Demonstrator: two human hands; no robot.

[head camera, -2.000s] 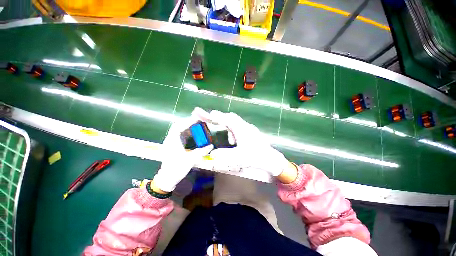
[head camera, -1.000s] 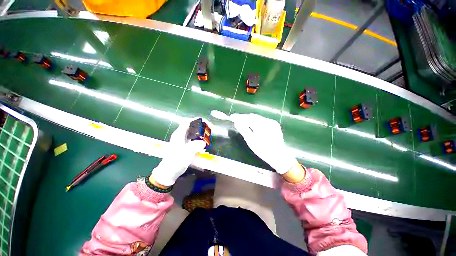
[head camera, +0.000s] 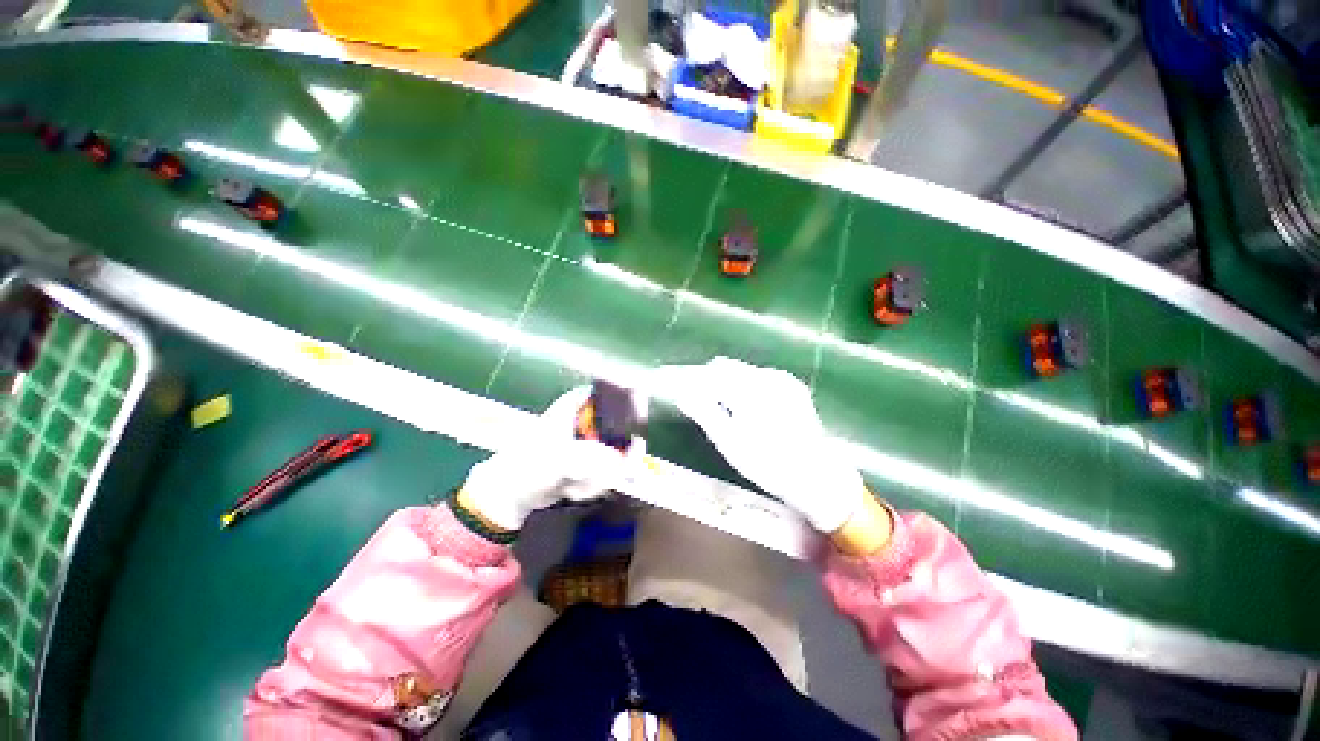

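Observation:
A small wound block (head camera: 610, 414), dark with an orange-copper winding on its left side, is held above the near rail. My left hand (head camera: 547, 466), in a white glove, grips it from the left and below. My right hand (head camera: 764, 434), also in a white glove, is just right of the block, over the belt's near edge. Its fingers point left toward the block. A pale shape extends from its fingertips beside the block; whether it is a thin tool or a gloved finger cannot be told.
The green belt (head camera: 478, 268) carries several spaced wound blocks (head camera: 895, 297). A red and black utility knife (head camera: 298, 478) and yellow tape (head camera: 212, 411) lie on the bench, left. A divided tray (head camera: 73, 434) stands far left. Blue (head camera: 712, 96) and yellow (head camera: 801, 128) bins stand across the belt.
The held block has been turned; its bright blue face, seen two seconds ago, no longer shows. My right hand moved away from it, then closer again. The camera view has shifted slightly.

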